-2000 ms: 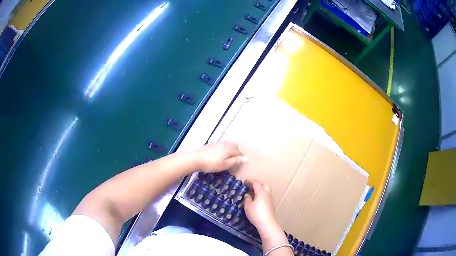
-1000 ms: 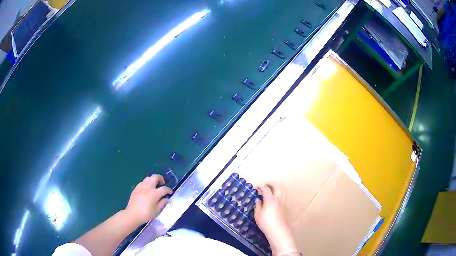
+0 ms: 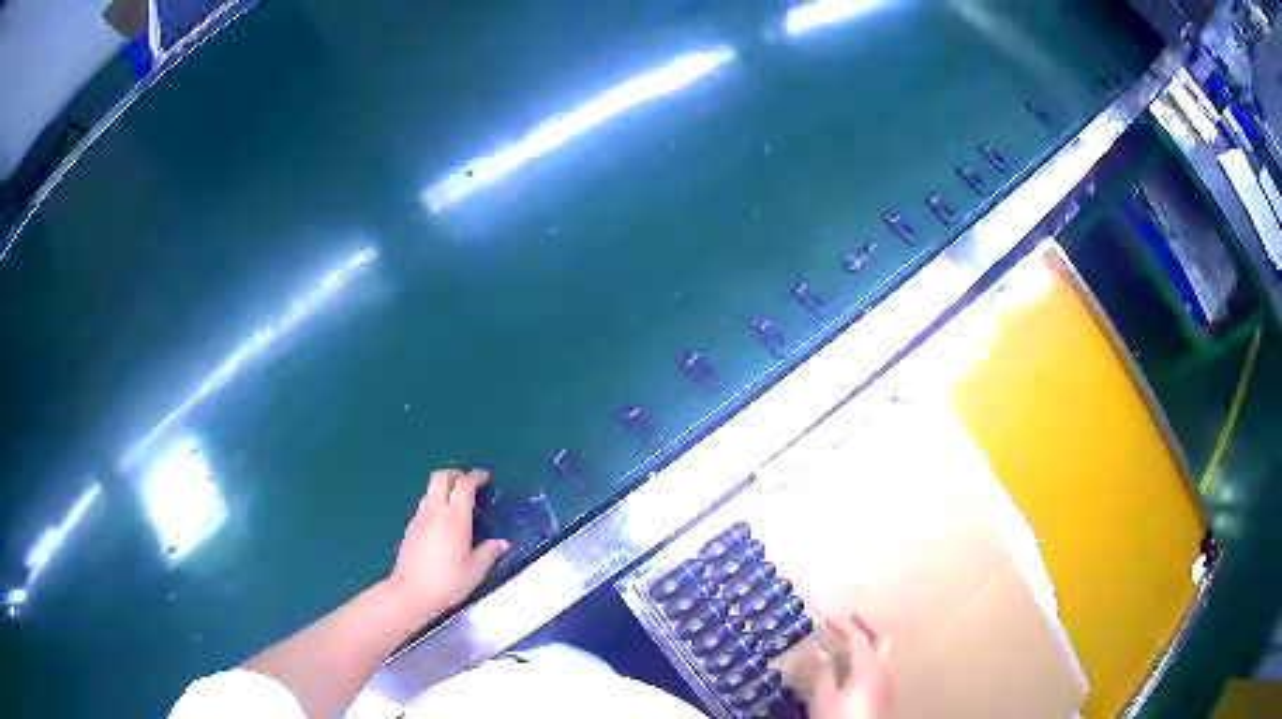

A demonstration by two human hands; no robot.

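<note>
Small black parts lie singly along the near edge of the green conveyor belt, one of them [image 3: 693, 368] near mid-frame. More black parts [image 3: 724, 604] stand in close rows on the cardboard sheet [image 3: 970, 618], in a shallow tray with a pale rim. My left hand [image 3: 447, 548] is at the belt's near edge, its thumb and fingers around a small dark part [image 3: 489, 517]. My right hand [image 3: 852, 671] is just right of the rows, over the cardboard, fingers apart, nothing visible in it. It is partly cut off by the bottom edge.
The green belt [image 3: 422, 337] fills the left and middle, with white reflections. A silver side rail [image 3: 787, 407] runs between belt and work table. The yellow table top [image 3: 1083, 464] lies beyond the cardboard. A rack with papers [image 3: 1181, 239] stands at the upper right.
The view has swung left, so table and rows sit lower and farther right. My left hand has left the rows for the belt's edge. My right hand has moved slightly away from the rows.
</note>
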